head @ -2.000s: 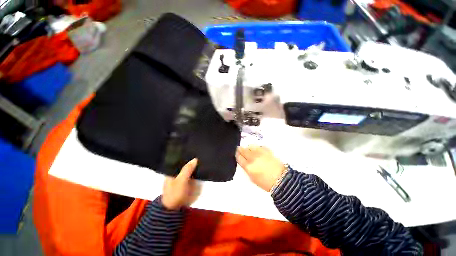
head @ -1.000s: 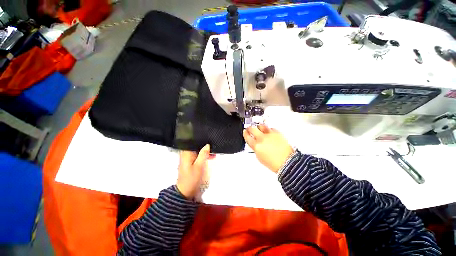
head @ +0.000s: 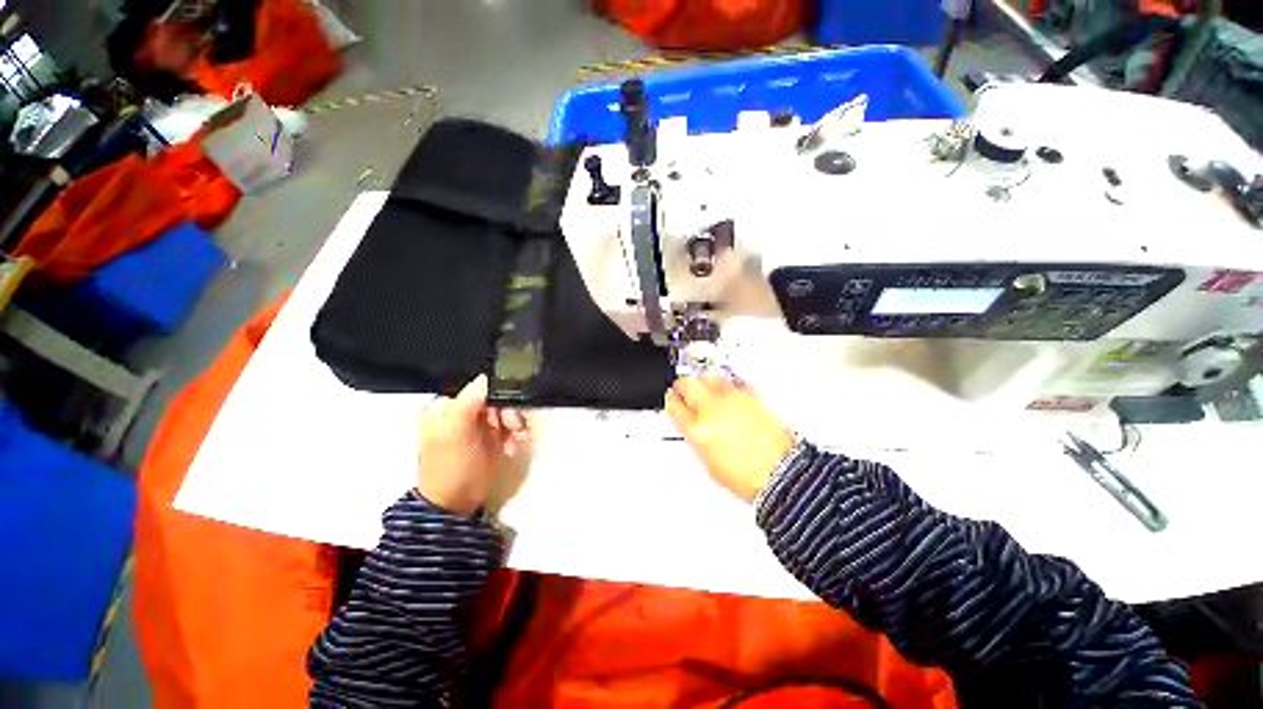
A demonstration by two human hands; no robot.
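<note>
The black padded panel [head: 416,298] lies flat on the white table, left of and partly behind the sewing machine head [head: 887,208]. A camouflage strip [head: 521,326] runs across the panel. My left hand [head: 468,446] pinches the panel's near edge by the strip's lower end. My right hand [head: 730,432] has its fingertips at the panel's near right corner, right by the presser foot [head: 697,346]. The fingers partly hide that corner, and I cannot see the needle tip.
Thread snips [head: 1116,482] lie on the white table [head: 596,533] at the right. A blue bin [head: 887,76] stands behind the machine. Orange-red cloth [head: 720,644] hangs below the table's front edge. More orange bundles and blue bins are on the floor at the left.
The panel has turned so its near edge lies more level, and its left part sits lower on the table. My left hand has moved left along the edge. My right hand stays by the presser foot.
</note>
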